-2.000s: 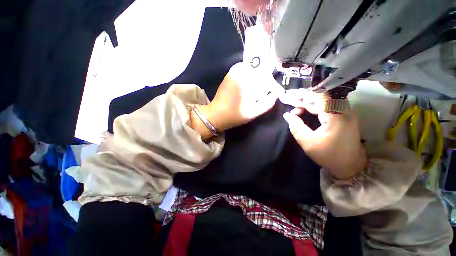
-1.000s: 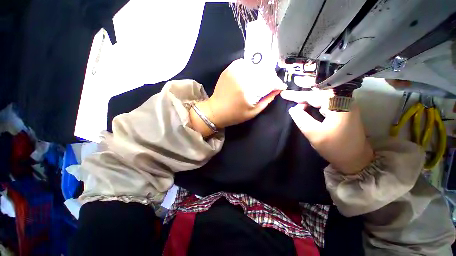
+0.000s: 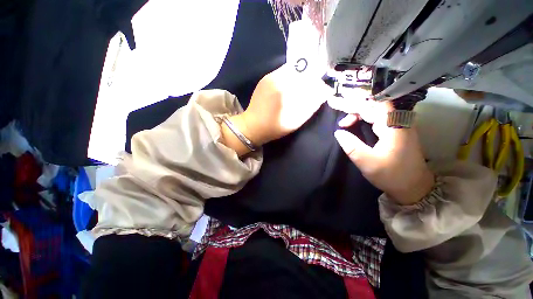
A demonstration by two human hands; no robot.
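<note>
A large black fabric panel (image 3: pixel 310 175) lies across the table's front and hangs towards my lap. The sewing machine head (image 3: pixel 421 47) is at the top right, with the presser foot (image 3: pixel 346 87) at its lower left. My left hand (image 3: pixel 286 102) lies on the fabric just left of the presser foot, its fingers washed out by glare. My right hand (image 3: pixel 386 143) is at the right of the foot, fingertips at the fabric beside it, thumb apart below. Glare hides what the fingertips touch. The ribbed tension knob (image 3: pixel 401 118) is above my right hand.
Yellow-handled scissors (image 3: pixel 497 152) lie at the right. A dark cloth spread (image 3: pixel 58 76) covers the upper left over the white table (image 3: pixel 175 52). A blue bin (image 3: pixel 83 201) with white scraps is at the lower left. A pink tuft (image 3: pixel 301 11) hangs at the top.
My right hand and the fingers of my left have shifted slightly near the presser foot. The machine and scissors appear slightly shifted in view.
</note>
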